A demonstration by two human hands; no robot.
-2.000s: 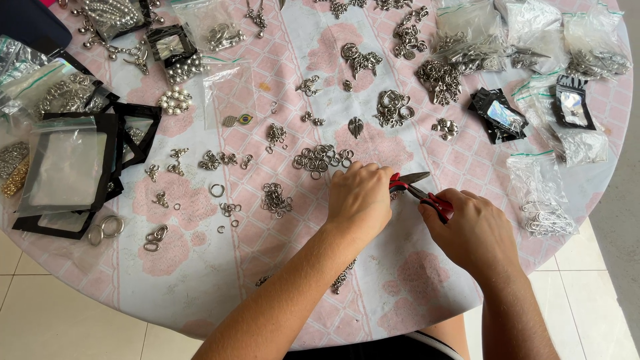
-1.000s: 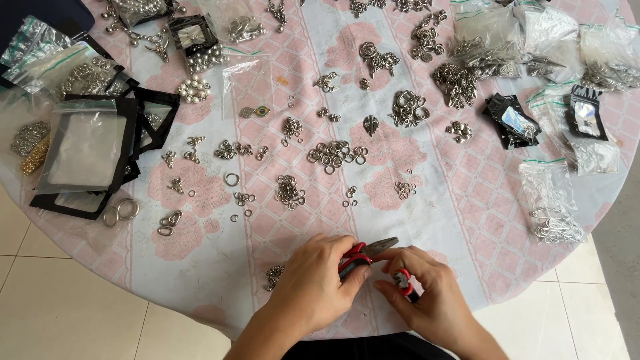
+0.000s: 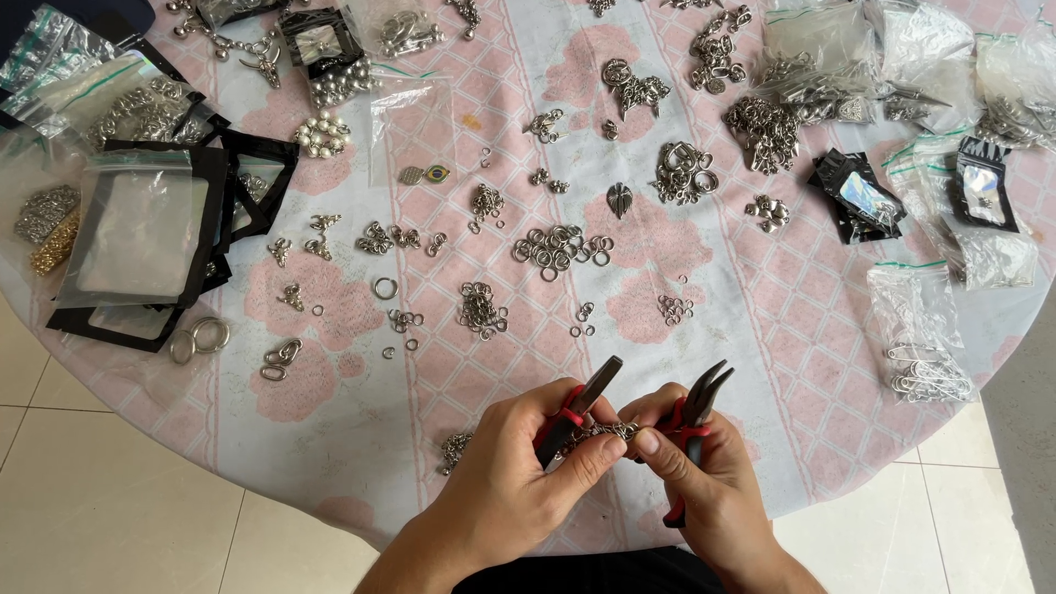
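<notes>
My left hand (image 3: 528, 462) holds a pair of flat-jaw pliers (image 3: 596, 388) with red and black handles, jaws pointing up. In my right hand (image 3: 701, 470) is a pair of bent-nose pliers (image 3: 706, 396), its narrow jaws slightly apart. Between the fingertips of both hands a short metal chain (image 3: 615, 430) is pinched; part of it is hidden by the left fingers. More chain (image 3: 454, 452) lies on the table beside the left hand. Past the hands are small jump rings (image 3: 675, 309), a pile of larger rings (image 3: 561, 250) and a wing-shaped charm (image 3: 619, 200).
A patterned tablecloth (image 3: 313, 450) covers the round table. Zip bags (image 3: 136, 231) with black edges lie stacked at left. A bag of safety pins (image 3: 916, 330) is at right, with bags of metal parts (image 3: 821, 62) behind it. Small charms and a pearl bracelet (image 3: 322, 135) lie about.
Both hands have drawn toward the near table edge since the first frame. The fingertips have come together on a chain, and the two pliers now point up and away from me.
</notes>
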